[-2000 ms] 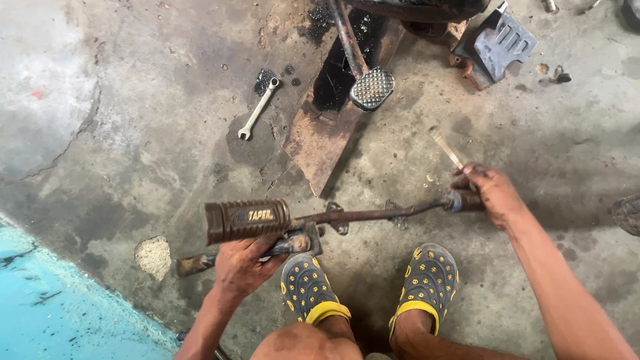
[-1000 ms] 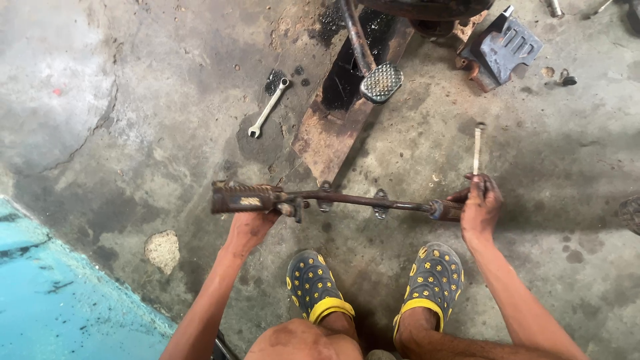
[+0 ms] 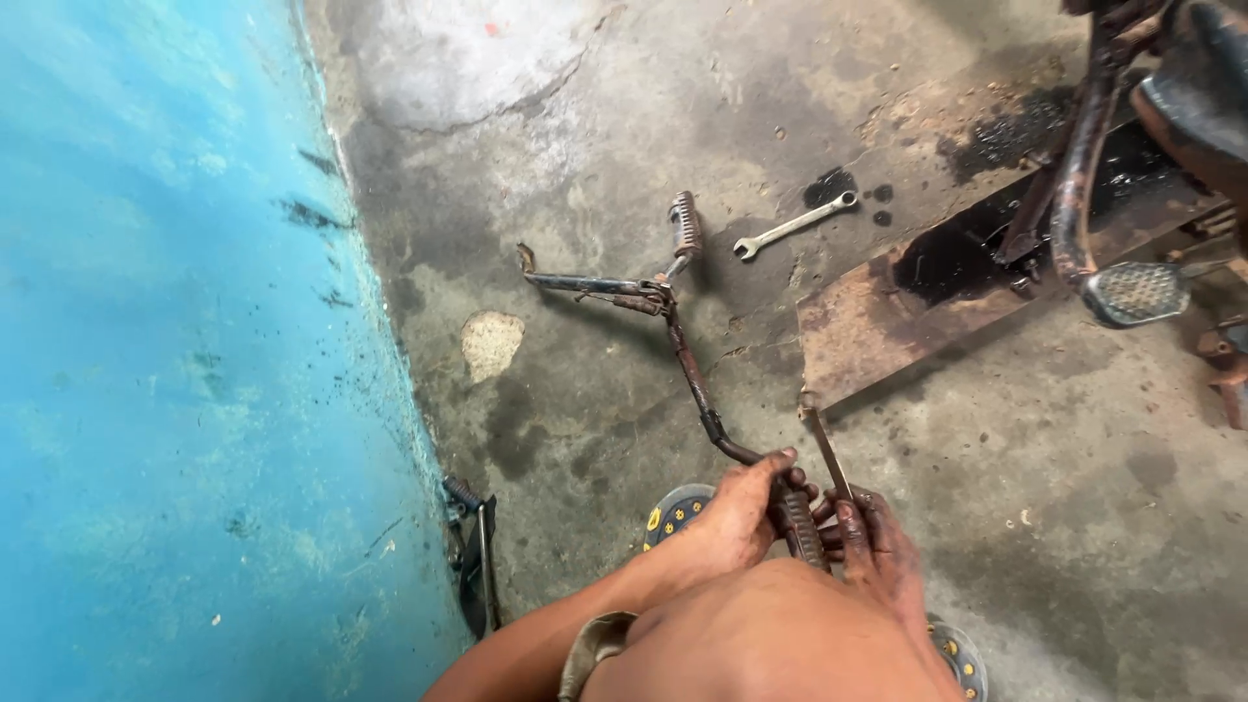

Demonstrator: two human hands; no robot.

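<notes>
A motorcycle footrest bar (image 3: 690, 375) with ribbed rubber pegs and a side stand (image 3: 595, 284) attached runs up and leftward from my hands. My left hand (image 3: 751, 507) is closed around the bar just above its near rubber peg (image 3: 799, 526). On the other side of that peg is my right hand (image 3: 877, 546), gripping a wrench (image 3: 829, 448) whose ring end points up; its fingers also lie at the peg. My knee hides part of the right hand and the peg's lower end. A second combination wrench (image 3: 795, 226) lies on the concrete floor beside the far peg.
A blue wall (image 3: 195, 341) stands at left, with a black metal part (image 3: 480, 565) leaning at its base. At right, a foot pedal (image 3: 1136, 292) hangs over an oil-stained board (image 3: 877, 322). My clogs (image 3: 678, 515) are partly visible beneath me.
The footrest bar has swung from lying crosswise to pointing away from me. My left hand has moved from the far peg's end to the near end, beside my right hand. The view has turned and shifted left.
</notes>
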